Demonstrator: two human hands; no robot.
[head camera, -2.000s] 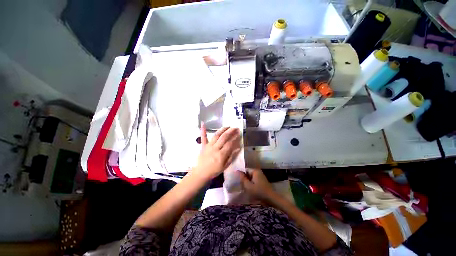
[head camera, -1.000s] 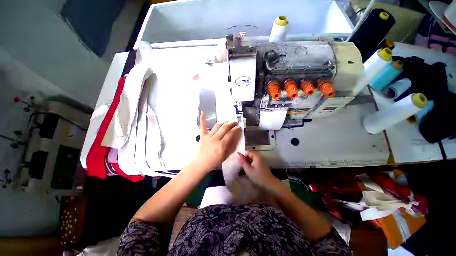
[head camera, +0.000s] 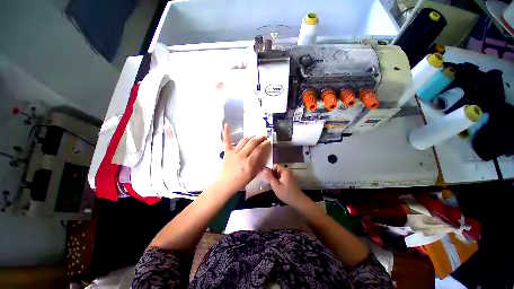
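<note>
A white fabric strip (head camera: 258, 184) runs from the needle area of the overlock machine (head camera: 338, 70) towards the table's front edge. My left hand (head camera: 246, 160) lies flat on the strip just in front of the presser foot, fingers pointing to the machine, thumb apart. My right hand (head camera: 283, 183) pinches the strip's right edge at the table's front edge, close beside my left hand. The presser foot and needle are too small to make out clearly. A white piece (head camera: 262, 219) lies across my lap.
Layered white strips (head camera: 160, 147) and a red band (head camera: 117, 152) lie on the table's left end. Thread cones (head camera: 445, 127) stand at right. A white tray (head camera: 225, 25) is behind. A scrap pile (head camera: 437, 231) lies below at right.
The strip has moved up towards the machine, and less of it hangs below the table edge. My right hand has moved up, closer to my left hand, which stays at the needle area.
</note>
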